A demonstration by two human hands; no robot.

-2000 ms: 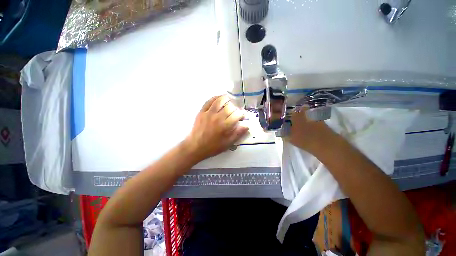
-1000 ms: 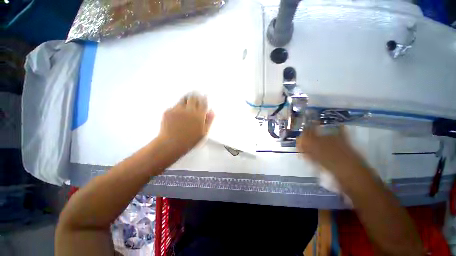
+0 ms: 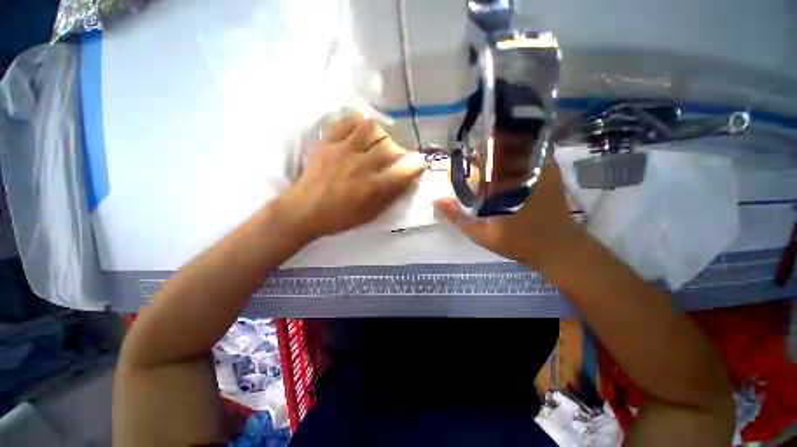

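Observation:
My left hand (image 3: 349, 179) pinches a white garment piece (image 3: 415, 206) just left of the needle area, with more white cloth bunched behind the hand. My right hand (image 3: 516, 223) is at the right side of the same piece, its thumb on the cloth; its other fingers are partly hidden behind the chrome curved guard (image 3: 516, 122). White cloth (image 3: 668, 218) also lies right of my right hand, beyond the wrist. The presser foot and needle (image 3: 437, 159) are between my fingertips, partly hidden. The ridged tension dial (image 3: 612, 169) is to the right.
A grey ruler strip (image 3: 393, 285) runs along the table's front edge. White cloth (image 3: 57, 175) hangs at the left end beside blue tape (image 3: 93, 122). Below are a red basket (image 3: 297, 371) with scraps and a red bag (image 3: 751, 345). A dark red tool (image 3: 786, 257) lies far right.
The view has moved closer to the needle. My left hand has come from the left back to the needle with cloth. My right hand has moved in beside it; white cloth shows again at right.

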